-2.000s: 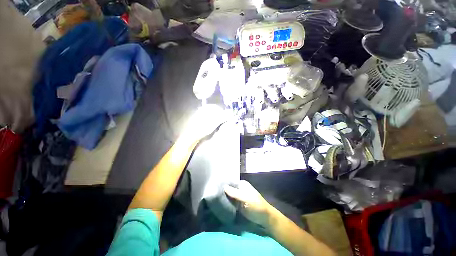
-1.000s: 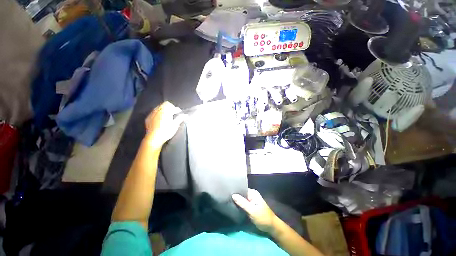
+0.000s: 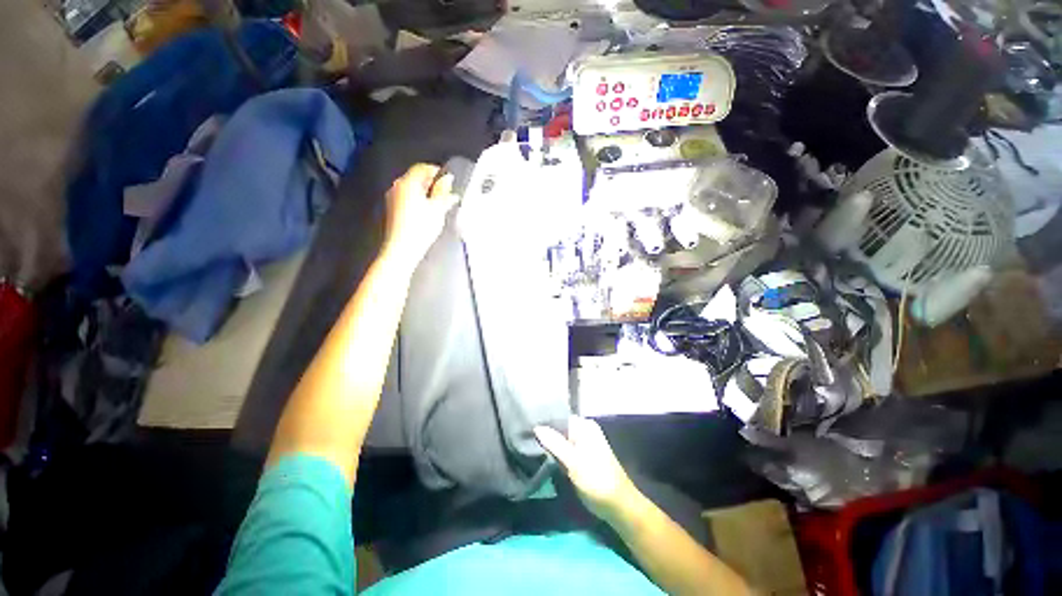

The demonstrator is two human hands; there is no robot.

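Note:
A grey fabric panel point(image 3: 448, 361) lies lengthwise left of the needle area, its right side washed out white by the lamp, its near end hanging towards my lap. My left hand point(image 3: 417, 207) grips the panel's far left edge beside the machine head. My right hand point(image 3: 585, 458) holds the panel's near right edge, thumb on top. The white sewing machine point(image 3: 629, 210) stands at centre; its presser foot area is lost in glare.
A control panel point(image 3: 655, 93) stands behind the machine. Blue garment pieces point(image 3: 250, 198) lie at the left. Tangled strips point(image 3: 804, 349), a white fan point(image 3: 926, 215), a plastic bag point(image 3: 850, 448) and a red crate point(image 3: 833, 536) are at the right.
My left hand has moved away from my body, up along the machine's left side, drawing the panel's far edge with it. The panel's left part now lies in folds. My right hand has barely moved.

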